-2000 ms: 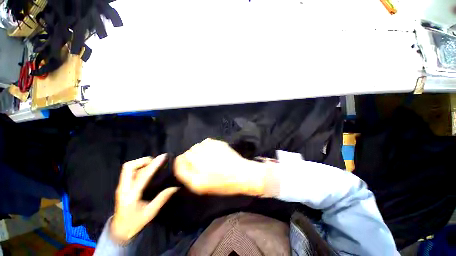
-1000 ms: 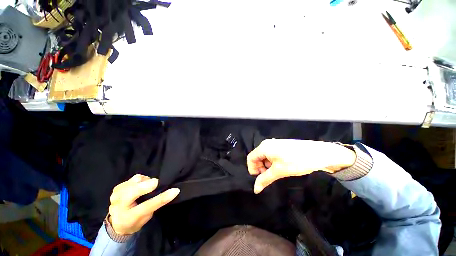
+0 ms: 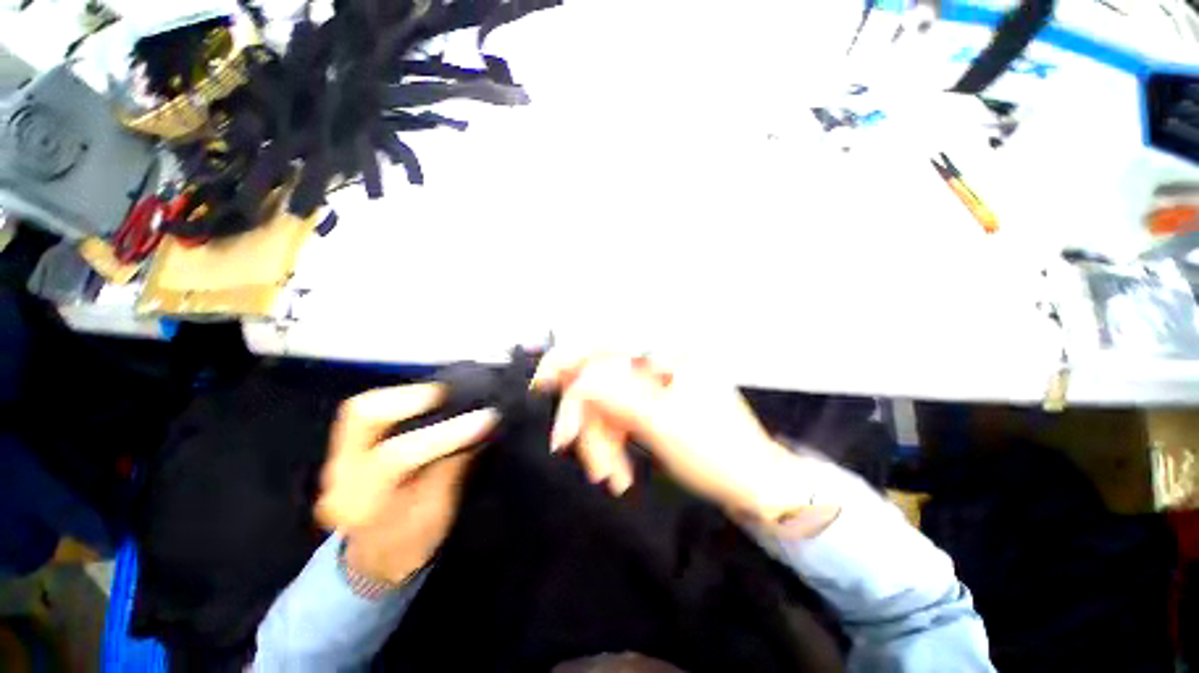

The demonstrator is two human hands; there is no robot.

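The black garment point(image 3: 552, 526) lies over the lap and hangs at the table's front edge. My left hand point(image 3: 395, 480) holds a bunched part of it between thumb and fingers, just below the table edge. My right hand point(image 3: 631, 414) is close to its right, with the fingertips at the raised end of the same cloth and the other fingers curled loosely. Both hands are blurred, and whether the right fingers pinch the cloth is not clear.
The white table point(image 3: 658, 263) holds black fabric strips point(image 3: 381, 92), cardboard point(image 3: 224, 270), red-handled scissors point(image 3: 138, 226) and a grey housing point(image 3: 66, 138) at left. An orange-handled tool point(image 3: 969, 197) lies at right. A blue crate point(image 3: 125, 611) stands at lower left.
The hands, stretched apart along the cloth one second ago, are now close together and nearer the table edge. The cloth between them is bunched and raised. The view has shifted to show more table.
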